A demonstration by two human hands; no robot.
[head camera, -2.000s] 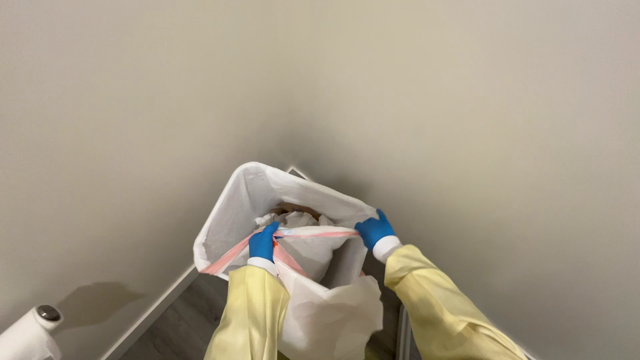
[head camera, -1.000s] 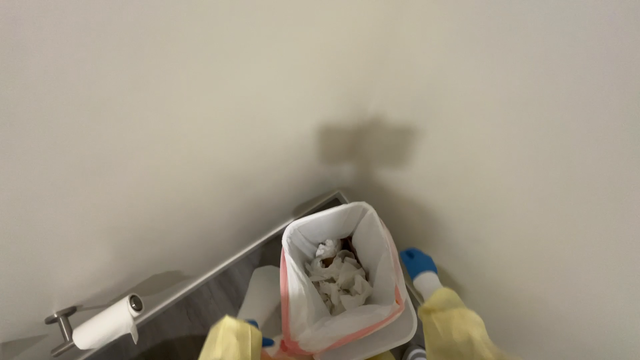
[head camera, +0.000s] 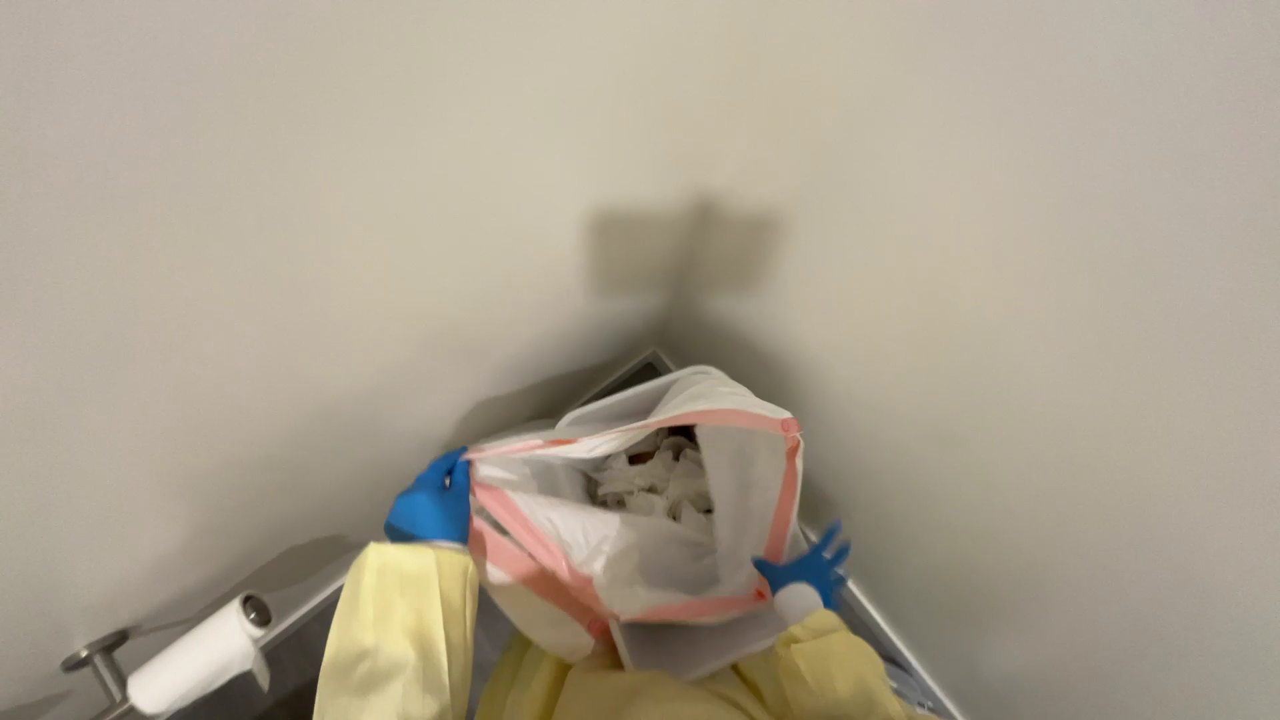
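Observation:
A white trash bag (head camera: 755,470) with a pink drawstring band lines a white plastic bin (head camera: 690,645), its mouth spread wide. Crumpled white paper waste (head camera: 665,485) lies inside. My left hand (head camera: 432,500), in a blue glove, pinches the bag's rim at the left corner and pulls it outward from the bin. At the right front corner, my right hand (head camera: 808,568), also blue-gloved, has its fingers spread, with the thumb near the pink band. Both arms wear yellow gown sleeves. The bin's lower part is hidden by the bag and gown.
Light walls meet in a corner behind the bin, with metallic-looking baseboard (head camera: 895,640) along the bottom. A white paper roll (head camera: 195,660) hangs on a metal wall holder (head camera: 100,655) at the lower left. Shadows fall on the walls.
The bag's rim, folded over the bin one second ago, is now lifted off it at the left. My left hand has come up with it; my right hand's fingers have spread. The view has shifted.

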